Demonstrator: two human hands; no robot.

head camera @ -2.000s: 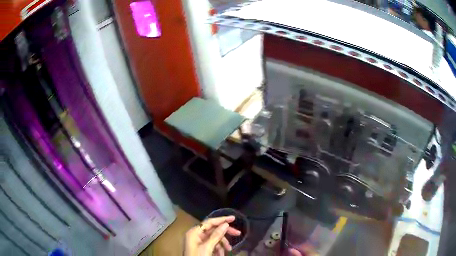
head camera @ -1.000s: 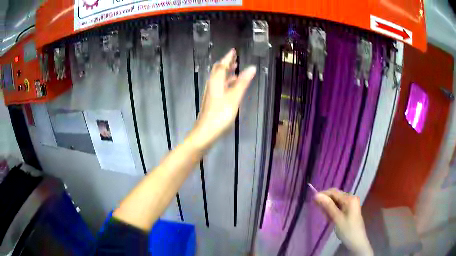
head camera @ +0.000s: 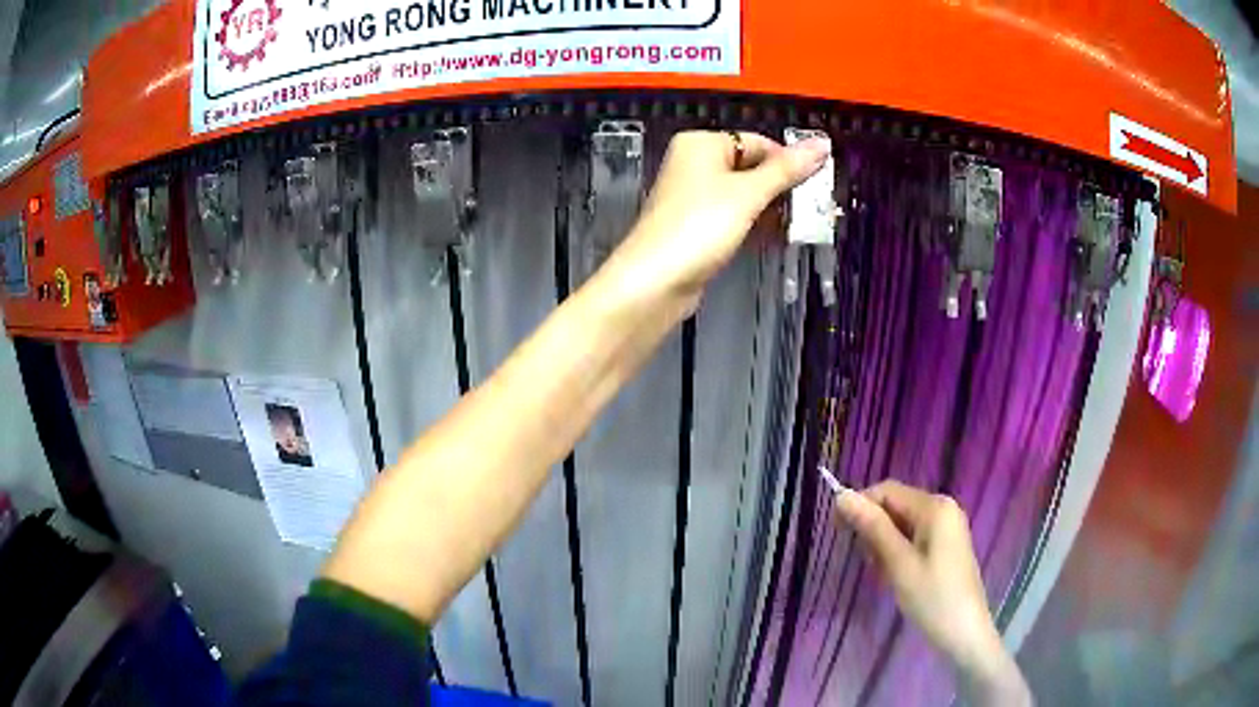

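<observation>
My left hand (head camera: 739,180) is raised under the orange hood, its thumb and fingers on the top of a silver hanging clip (head camera: 812,207). My right hand (head camera: 918,553) is lower and to the right, its fingers closed on a small thin pale tool (head camera: 830,479). The tool's tip points up and left, below the clip. Long black straps (head camera: 572,456) hang down from the clip row. Whether a strap is in the clip at my left hand I cannot tell.
The orange hood (head camera: 884,55) with a banner and red arrow sign (head camera: 1158,155) runs across the top. More silver clips hang on both sides. Purple-lit bands (head camera: 1029,359) are at the right, grey panels with a posted sheet (head camera: 297,449) at the left. An orange control box (head camera: 69,256) is far left.
My left hand has moved up and right and taken hold of a clip. My right hand with the thin tool has moved slightly up and left. The view has shifted.
</observation>
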